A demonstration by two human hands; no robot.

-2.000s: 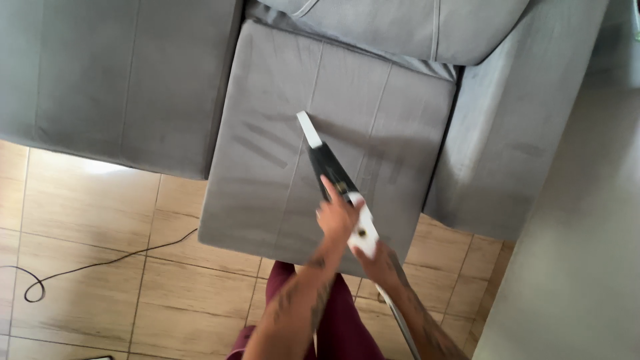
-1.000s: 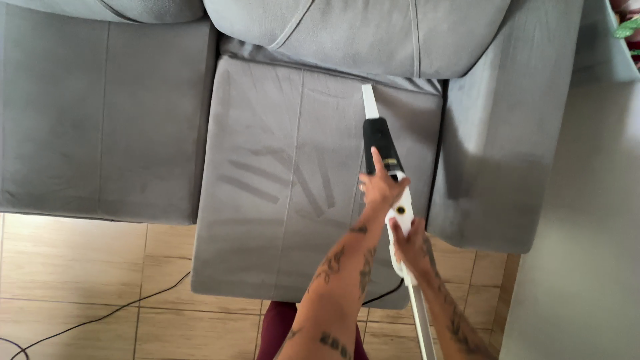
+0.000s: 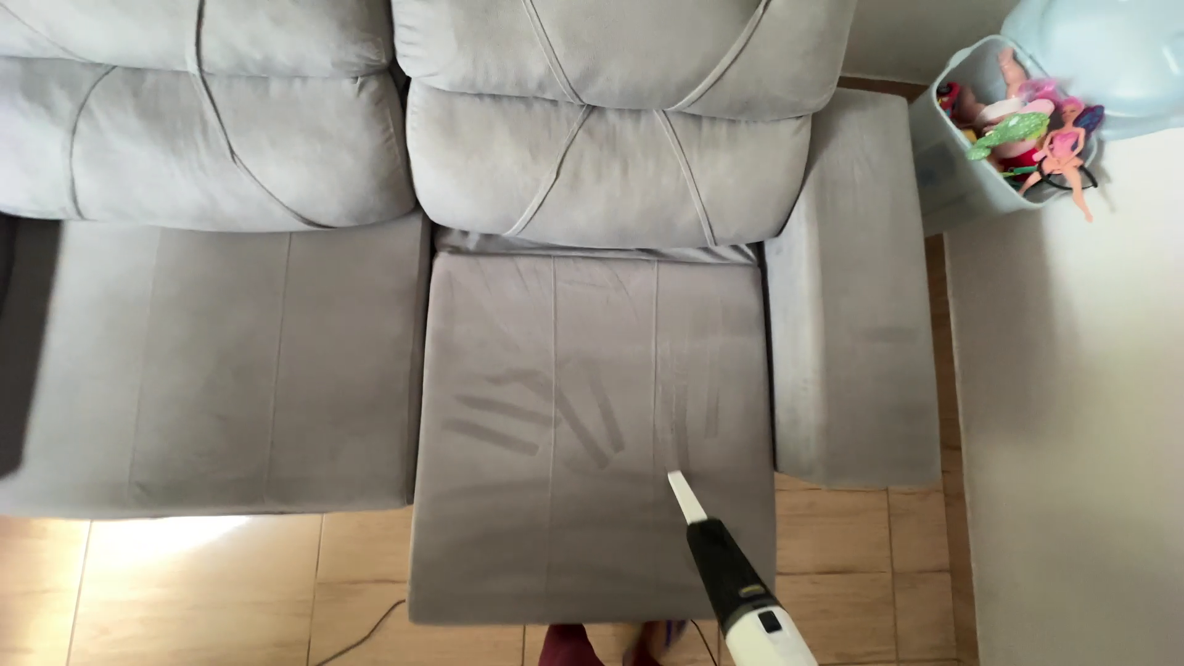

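Note:
A black-and-white handheld vacuum cleaner (image 3: pixel 731 573) reaches in from the bottom right, its white crevice nozzle (image 3: pixel 685 497) resting on or just above the right part of the grey sofa seat cushion (image 3: pixel 499 536). Several darker streaks mark the fabric left of the nozzle, and fainter ones run above it. Neither my left hand nor my right hand shows; the rear of the vacuum is cut off by the lower edge of the view.
Right of the seat is the sofa armrest (image 3: pixel 860 305); behind are back cushions (image 3: pixel 610 176). A plastic bin (image 3: pixel 962 176) of dolls and toys stands at upper right beside a pale wall (image 3: pixel 1064 462). A dark cord (image 3: pixel 370 634) lies on the tiled floor (image 3: pixel 203 592).
The nozzle has come from near the back of the seat toward its front edge. Both hands, earlier on the vacuum, have left the view. The view has shifted, now showing the back cushions and toy bin.

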